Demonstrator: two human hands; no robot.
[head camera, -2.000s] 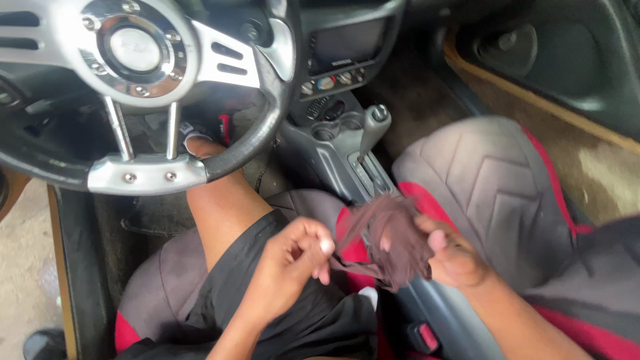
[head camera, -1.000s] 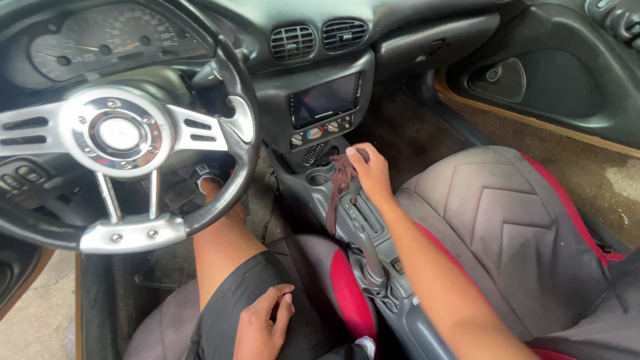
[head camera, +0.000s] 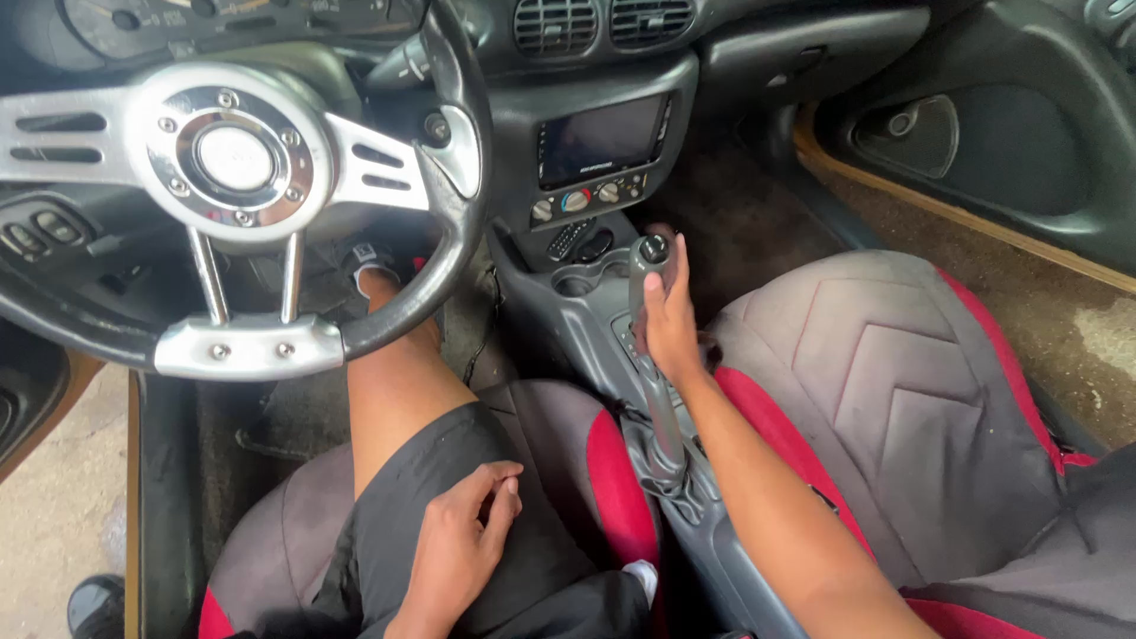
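Note:
My right hand (head camera: 672, 324) is at the right side of the gear shift lever (head camera: 652, 257), thumb toward me and fingers along its far side. A bit of dark brown cloth (head camera: 641, 333) shows between the palm and the lever; most of it is hidden. My left hand (head camera: 466, 537) rests on my thigh over the black shorts, fingers loosely curled, holding nothing visible. Below the right hand stands the raised parking brake lever (head camera: 664, 435) on the grey center console (head camera: 577, 333).
The steering wheel (head camera: 235, 160) fills the upper left. A dashboard screen (head camera: 603, 140) and climate knobs (head camera: 577, 201) sit above the cup holders (head camera: 577, 282). The passenger seat (head camera: 852, 373) is at right, beside an open door (head camera: 976, 142). A remote control (head camera: 568, 238) lies in the console tray.
Two seconds ago both hands were at the brown cloth over my lap. The right hand then moved to the shifter with it, while the left came down onto my thigh. The view has shifted.

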